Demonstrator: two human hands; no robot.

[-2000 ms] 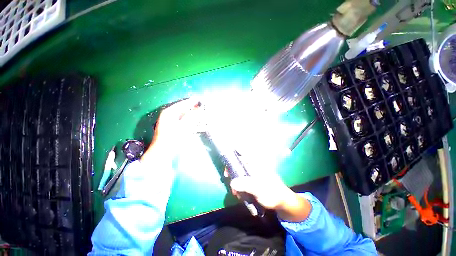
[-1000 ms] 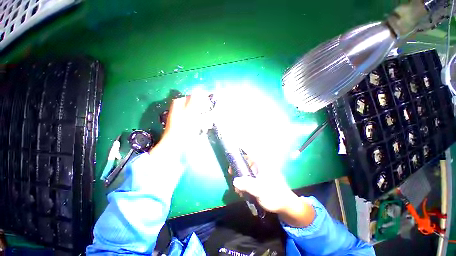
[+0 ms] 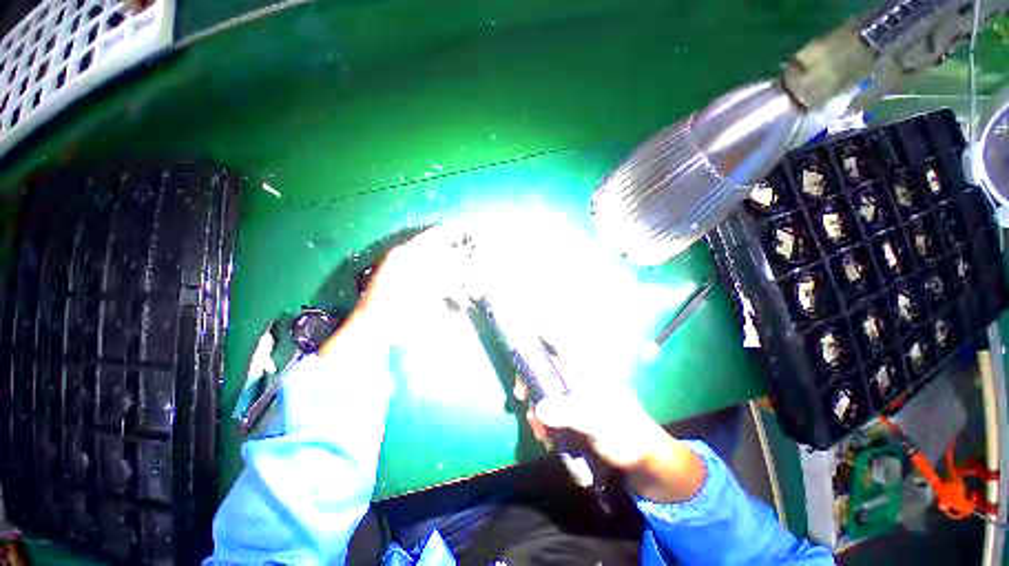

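Note:
My right hand (image 3: 586, 420) is closed around a dark, thick stick-like tool (image 3: 524, 352), perhaps an electric screwdriver, slanted up and left into white glare. My left hand (image 3: 398, 290) is at the tool's upper end, its fingers washed out. A small workpiece (image 3: 460, 245) shows as dark specks at my left fingertips, mostly lost in the glare; its shape cannot be told. The tool's tip is hidden by the glare.
A ribbed silver lamp head (image 3: 692, 166) hangs right of the hands. A filled black tray (image 3: 863, 260) is right, stacked black trays (image 3: 111, 354) left. A round black part (image 3: 314, 328) and a slim dark stick (image 3: 271, 396) lie left; orange-handled pliers (image 3: 949, 486) lie lower right.
The whole view has shifted, and the lamp with it. Both hands keep about the same pose, with the tool still in my right hand and my left hand at its upper end.

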